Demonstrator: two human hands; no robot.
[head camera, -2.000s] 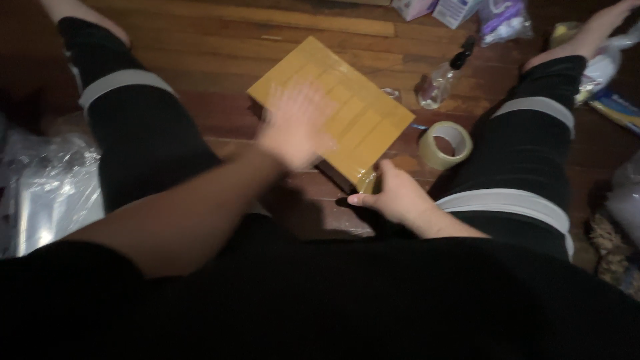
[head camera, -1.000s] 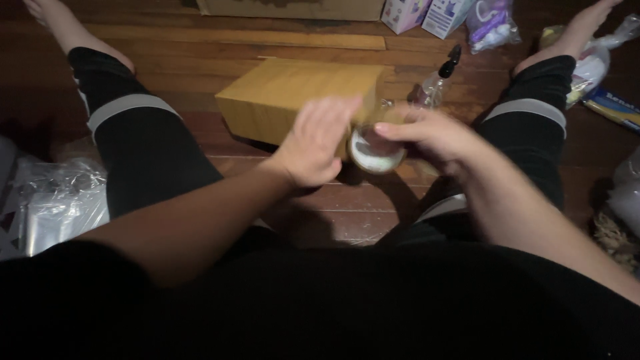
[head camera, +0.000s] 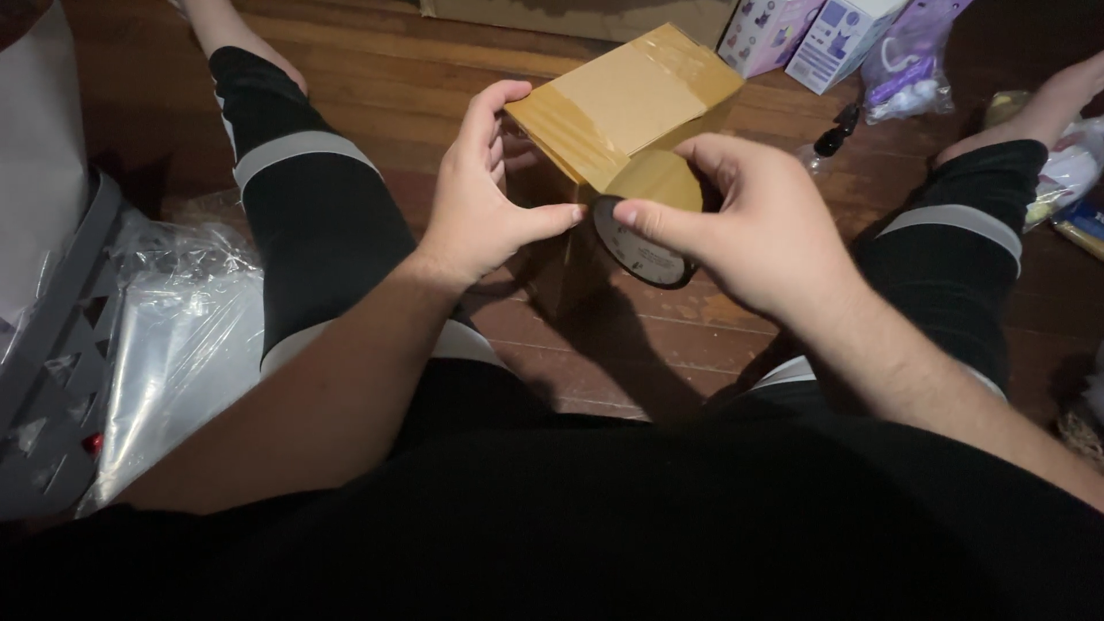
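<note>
A cardboard box (head camera: 634, 99) with bands of clear packing tape over its ends stands on the wooden floor between my legs. My left hand (head camera: 493, 185) holds the box at its left side, fingers behind and thumb at the near corner. In my right hand (head camera: 733, 207) is a roll of packing tape (head camera: 660, 185), pinched between thumb and fingers. The roll is tilted against the near right corner of the box, and its printed core faces me. Whether a strip runs from the roll onto the box is hard to tell.
Beyond the box lies a larger cardboard piece (head camera: 586, 15). Small printed boxes (head camera: 837, 43) and a bag of purple items (head camera: 910, 73) are at the back right, near a bottle with a black top (head camera: 832, 142). Clear plastic packaging (head camera: 185, 319) and a grey plastic basket (head camera: 60, 345) are at left.
The tape roll stood on the floor two seconds ago and is now in my right hand at the box. The box has been turned, and my left hand has taken hold of its left side.
</note>
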